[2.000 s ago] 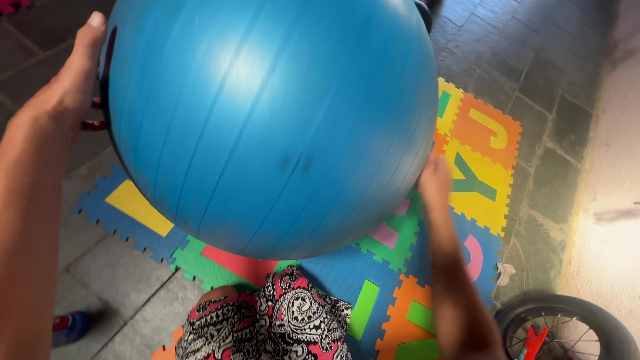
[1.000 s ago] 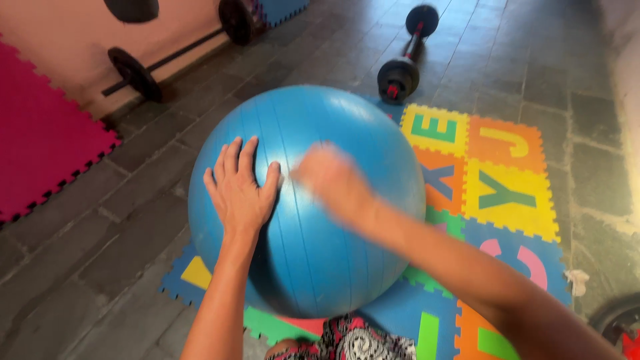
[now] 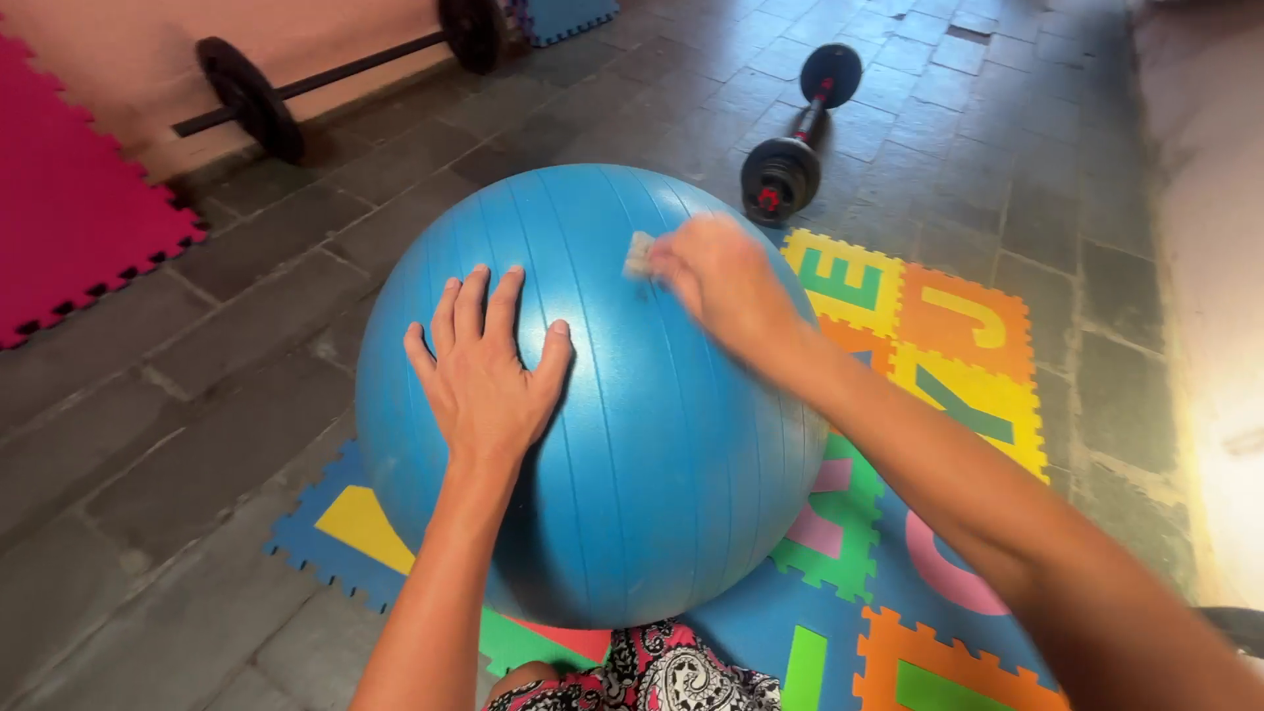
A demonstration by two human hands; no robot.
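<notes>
A large blue exercise ball (image 3: 612, 474) with fine ridges rests in front of me, over foam letter mats. My left hand (image 3: 489, 370) lies flat on its upper left side, fingers spread, holding nothing. Blurred by motion, my right hand (image 3: 716, 281) is at the ball's upper right and grips a small pale, light-coloured piece (image 3: 639, 255), perhaps a cloth or sponge, against the surface. A faint dark mark shows on the ball just below that piece. Patterned fabric (image 3: 681, 671) on my lap shows at the ball's lower edge.
Interlocking foam letter mats (image 3: 968, 316) spread under and right of the ball. Beyond it lies a dumbbell (image 3: 812, 123) on the stone-tile floor (image 3: 227, 395). A barbell (image 3: 360, 71) stands along the wall at upper left, near a magenta foam mat (image 3: 69, 197). A pale wall (image 3: 1210, 296) borders the right.
The ball, held up between both hands two seconds ago, now rests lower. My left hand has moved from its side onto its upper surface; my right hand is now on the upper right part.
</notes>
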